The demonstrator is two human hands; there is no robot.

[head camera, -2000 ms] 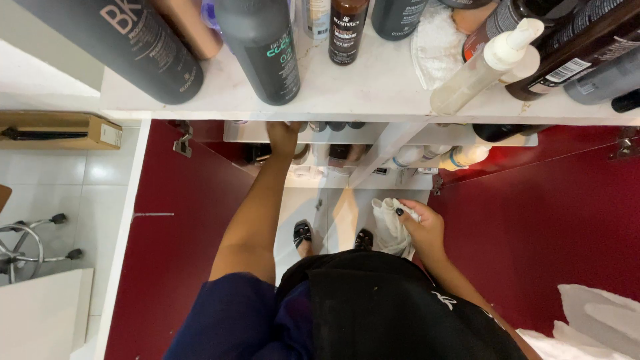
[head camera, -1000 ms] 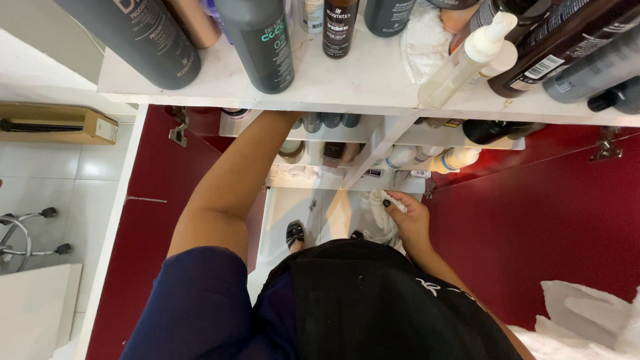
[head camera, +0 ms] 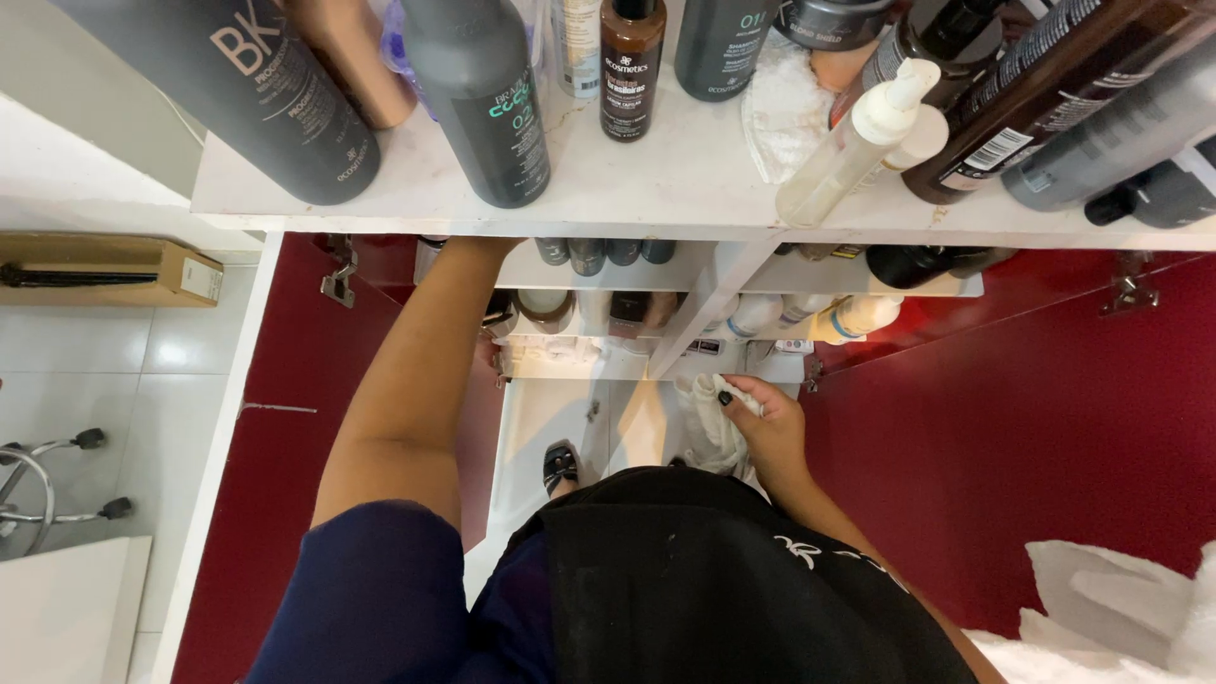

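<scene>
My left hand reaches into the upper shelf of an open cabinet, under the white countertop; its fingers are hidden by the counter edge, so what they touch does not show. Several small dark bottles stand just right of it on that shelf. My right hand pinches a white cloth, which hangs down in front of the lower shelves. On the counter above are a dark grey bottle, a small brown bottle and a clear pump bottle.
Red cabinet doors stand open on both sides. Jars and white bottles fill the lower shelf. A large grey bottle is near the counter's left edge. A wheeled chair base and a cardboard box are at left.
My left hand has gone farther into the cabinet, out of sight behind the counter edge. My right hand still holds the cloth.
</scene>
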